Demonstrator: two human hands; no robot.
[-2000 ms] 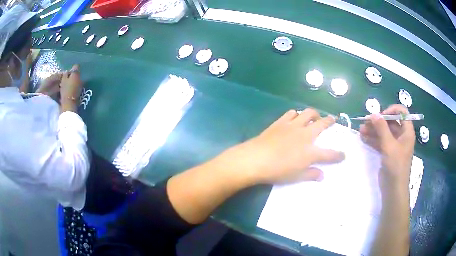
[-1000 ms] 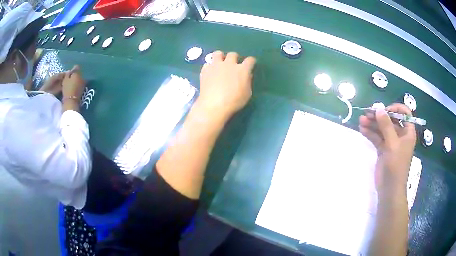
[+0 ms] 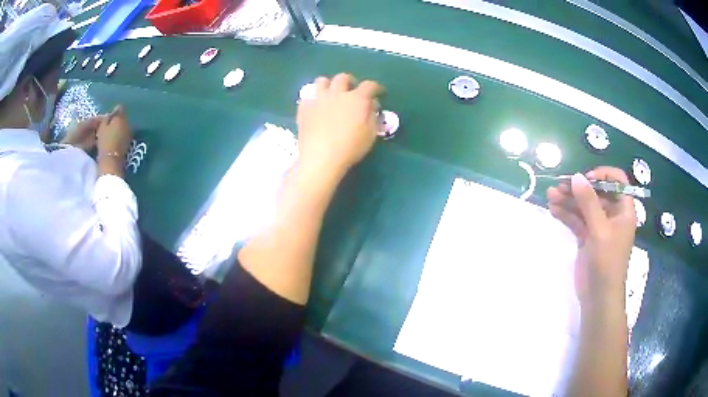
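My right hand point(image 3: 594, 209) holds the slim tweezers point(image 3: 613, 187) like a pen, pointing left. A white curved strip point(image 3: 530, 180) is at their tip, above the top edge of the bright white backing sheet point(image 3: 489, 287). My left hand point(image 3: 338, 120) is over the row of round parts. One round part point(image 3: 388, 124) shows at the right of its fingers, and another point(image 3: 308, 91) is partly covered at its left. The fingertips are hidden, so I cannot tell whether it grips a part.
More round parts point(image 3: 464, 88) lie along the green surface. A strip of arc pieces point(image 3: 241, 198) lies left of the sheet. A seated coworker point(image 3: 70, 209) is at the left. A red bin point(image 3: 186, 15), a blue tray point(image 3: 112, 22) and a blue bin point(image 3: 97, 360) also show.
My left hand has left the sheet's top edge and reached up-left to the round parts. The tweezers and strip have shifted slightly. The round parts have drifted right and down.
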